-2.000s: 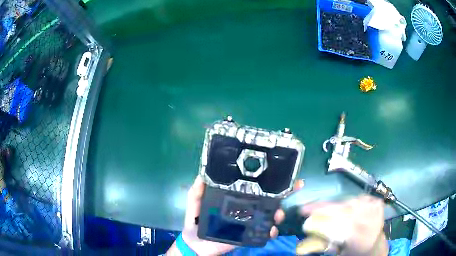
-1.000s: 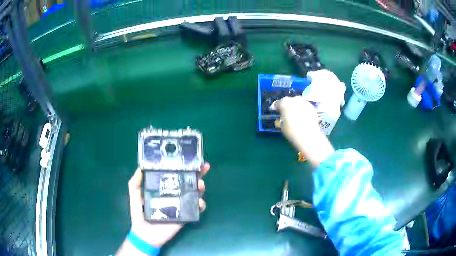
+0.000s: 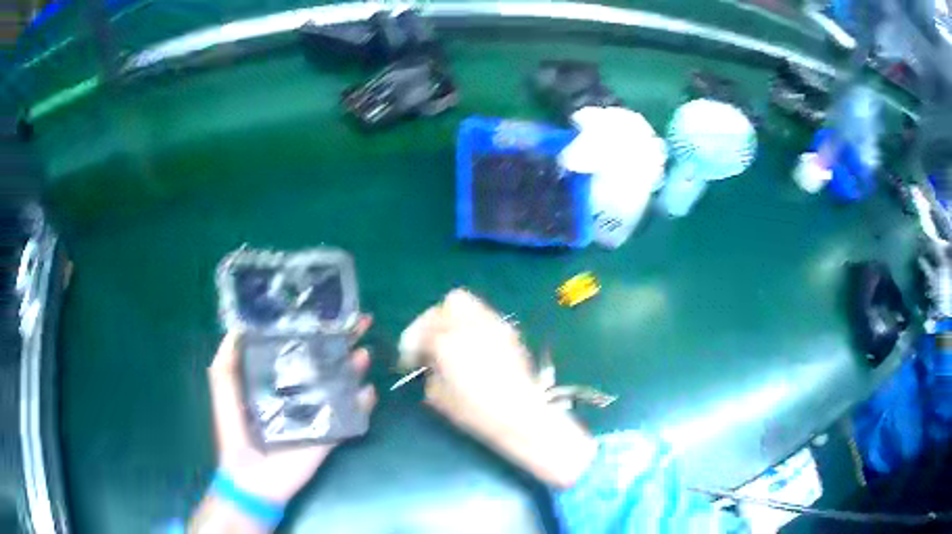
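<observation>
My left hand [image 3: 256, 459], with a bright blue wristband, holds an open trail camera housing. The camouflage-rimmed front shell [image 3: 288, 290] is at the top. The dark lower cover [image 3: 304, 388] hangs below it, with the fingertips on its right edge. My right hand [image 3: 470, 360] is right of the housing, not touching it, and is blurred. It is closed around a thin silver tool [image 3: 410, 378], whose tip points down-left; whether it bears a part cannot be told. The air blow gun [image 3: 580, 395] lies partly hidden behind my right hand and forearm.
A blue bin [image 3: 527, 198] of small black parts stands at the upper middle, beside a cloth-draped white bottle [image 3: 618, 172] and a pale fan [image 3: 712, 146]. A small yellow object [image 3: 577, 290] lies nearer. Dark camera units [image 3: 401, 92] lie along the far side.
My right hand has left the blue bin and come back down-left towards the housing. The view has shifted, so the housing shows further left. My left hand still holds it open.
</observation>
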